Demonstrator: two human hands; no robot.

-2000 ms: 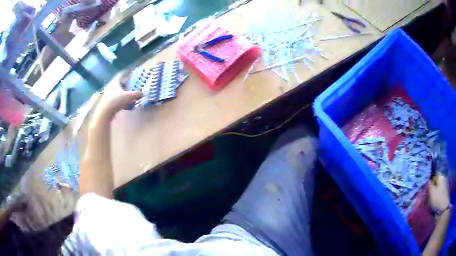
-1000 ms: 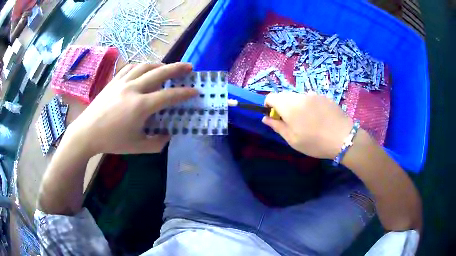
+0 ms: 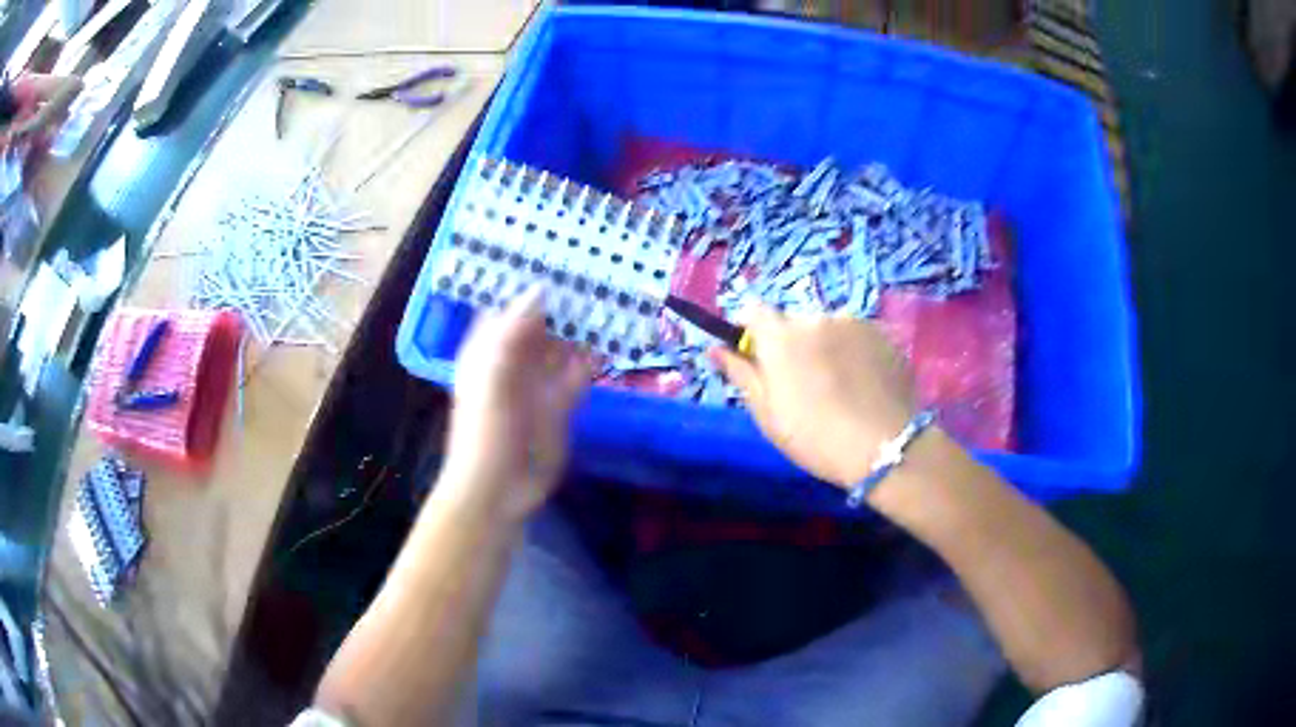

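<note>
My left hand [image 3: 515, 405] is blurred and holds the lower edge of a silver-grey perforated panel [image 3: 562, 249] with rows of dark holes and a toothed upper edge. The panel is tilted over the left side of the blue bin [image 3: 1080, 284]. My right hand [image 3: 832, 384], with a bracelet at the wrist, grips a black-and-yellow hand tool [image 3: 706, 321]. The tool's dark end is at the panel's right edge; whether it touches is unclear. Loose grey strips [image 3: 853, 234] lie heaped on pink bubble wrap [image 3: 959, 372] in the bin.
The bench [image 3: 292, 412] at left holds a pink packet [image 3: 199, 384] with a blue-handled tool [image 3: 144, 364], spare panels [image 3: 108, 526], pale thin sticks [image 3: 284, 256], purplish-handled pliers [image 3: 412, 88] and another small dark tool [image 3: 296, 97]. The bin's near rim is above my lap.
The panel and both hands have moved from over my lap to over the bin. The panel is now turned, with its toothed edge up. The bin sits lower and more centred in view.
</note>
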